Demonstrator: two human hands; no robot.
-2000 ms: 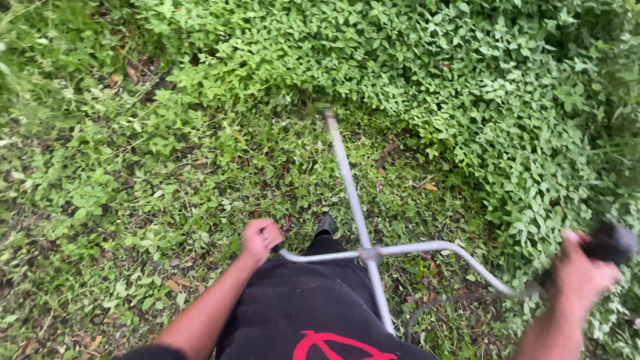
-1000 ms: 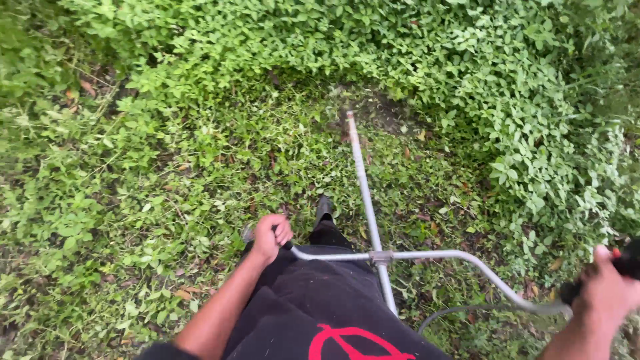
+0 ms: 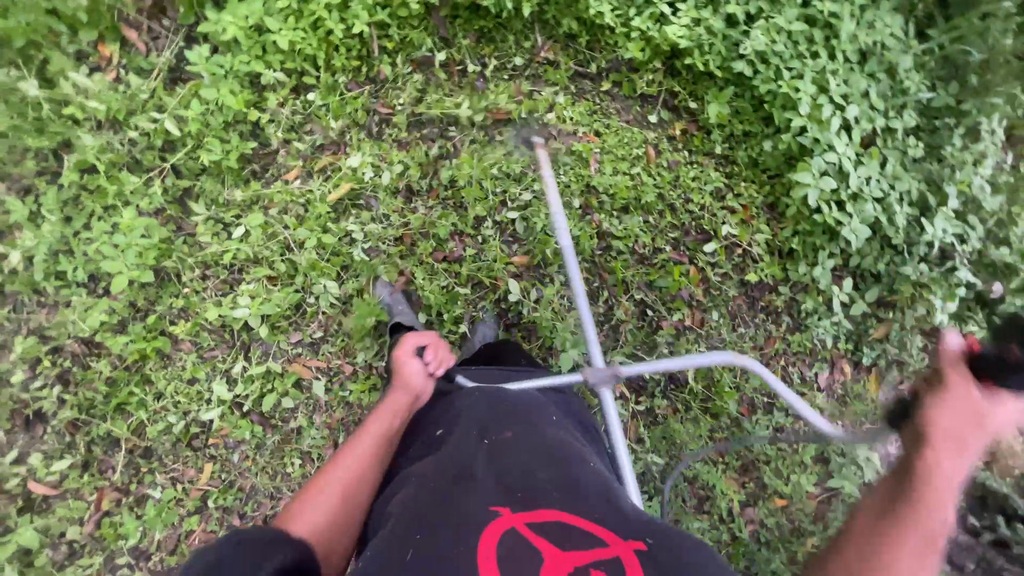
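A brush cutter's metal shaft [image 3: 572, 260] runs from beside my body up to the blurred cutting head [image 3: 528, 140], which is low over trimmed weeds. Its curved handlebar [image 3: 712, 362] crosses the shaft at a clamp [image 3: 602, 376]. My left hand [image 3: 422, 368] is closed around the dark grip at the handlebar's left end. At the right edge, my right hand [image 3: 952, 396] holds the black control grip [image 3: 992, 352], which has a red part. A dark cable [image 3: 704, 456] curves down from that side. The engine is out of view.
Dense leafy weeds [image 3: 848, 160] stand at the top and right. Cut stems and brown fallen leaves [image 3: 456, 248] cover the ground in front. My boots [image 3: 398, 306] are just beyond my left hand, one partly hidden by my dark clothing.
The cutting head has moved out of the weeds, where it was two seconds ago, onto low cut growth. Both of my boots now show. My hands have kept their holds.
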